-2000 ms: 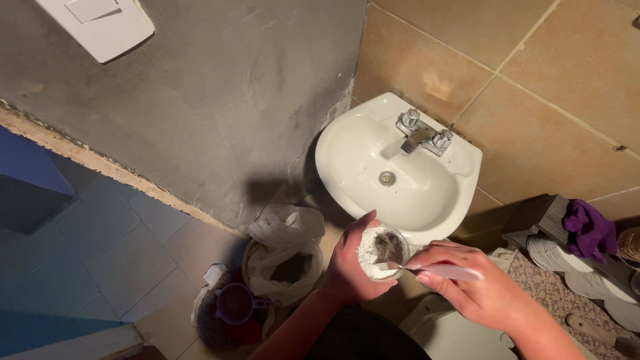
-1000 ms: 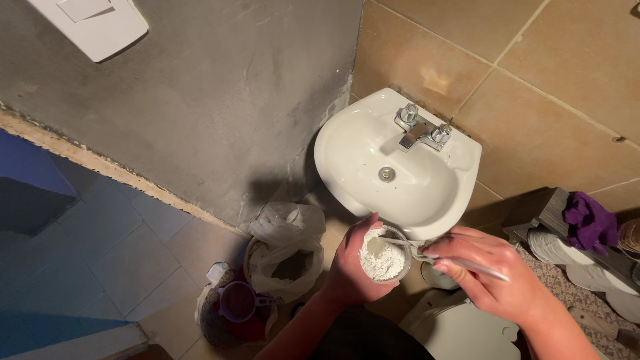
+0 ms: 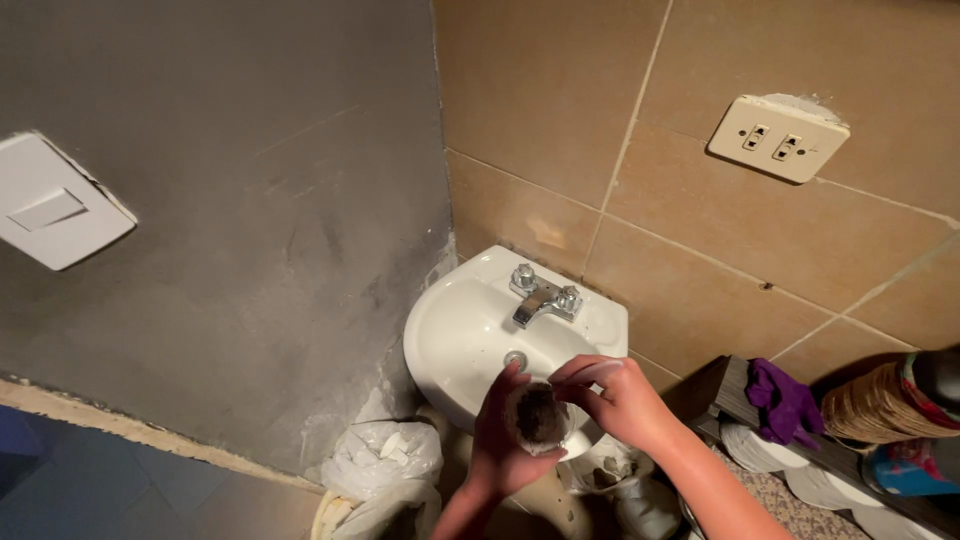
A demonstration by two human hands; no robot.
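Observation:
My left hand (image 3: 501,450) is wrapped around a small clear cup (image 3: 541,420) and holds it over the front edge of the white wall-hung sink (image 3: 457,330). Dark shadow or dark matter shows inside the cup; its contents are hard to make out. My right hand (image 3: 611,397) grips the pale handle of a slim tool (image 3: 589,372) at the cup's rim. The tool's working end is hidden. A chrome two-handle faucet (image 3: 537,306) stands at the back of the sink, beyond both hands.
A bin with a plastic bag (image 3: 386,457) stands below left. At right, a shelf holds a purple cloth (image 3: 780,401) and a twine-wrapped container (image 3: 870,405). A light switch (image 3: 60,202) is on the grey wall, a power outlet (image 3: 778,140) on the tiled wall.
The view has tilted up, bringing the outlet into sight. White powder showed in the cup before; now its inside looks dark. The cup, in my left hand, now overlaps the sink's front part.

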